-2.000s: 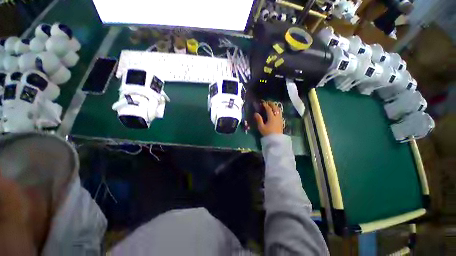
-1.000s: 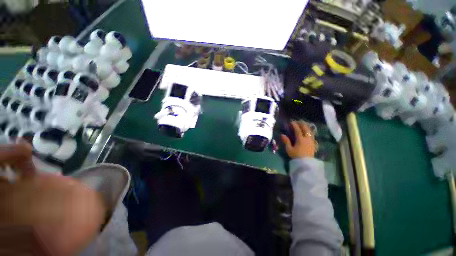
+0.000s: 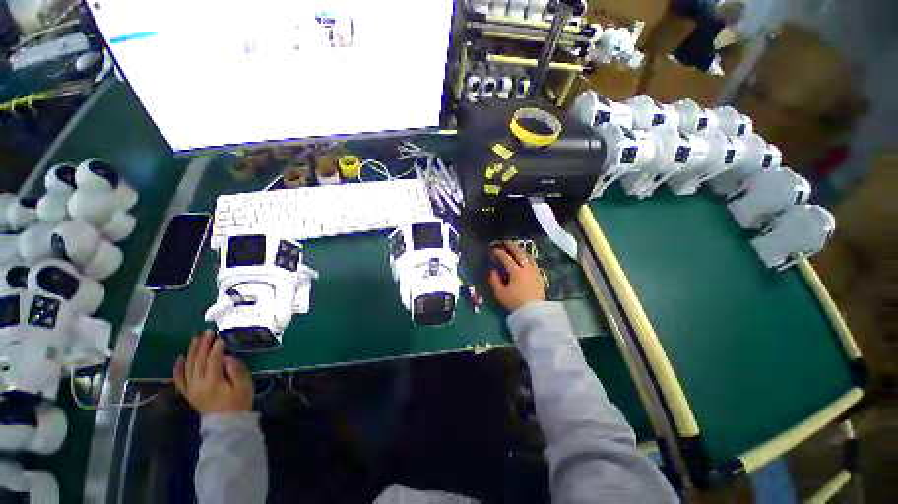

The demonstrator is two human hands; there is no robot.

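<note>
Two white PTZ dome cameras with black square panels stand upright on the green bench, a left one (image 3: pixel 258 295) and a right one (image 3: pixel 426 274). My left hand (image 3: pixel 214 374) lies palm down at the bench's front edge, just below the left camera, its fingers a little apart, holding nothing. My right hand (image 3: pixel 517 277) rests right of the right camera over a dark computer mouse (image 3: pixel 497 266), which it mostly hides. The monitor (image 3: pixel 286 69) is bright, with a small picture near its top.
A white keyboard (image 3: pixel 320 210) lies behind the cameras, a smartphone (image 3: pixel 178 251) to its left. Camera heads (image 3: pixel 74 241) crowd the left side. A black case (image 3: pixel 542 162) carries a yellow tape roll (image 3: pixel 536 127). Finished cameras (image 3: pixel 679 153) line the right bench, beyond a metal-edged rail (image 3: pixel 630 315).
My left hand, raised and blurred close to the camera before, is now down at the bench edge. My right hand remains at the mouse. The view has shifted; the monitor now shows a small picture.
</note>
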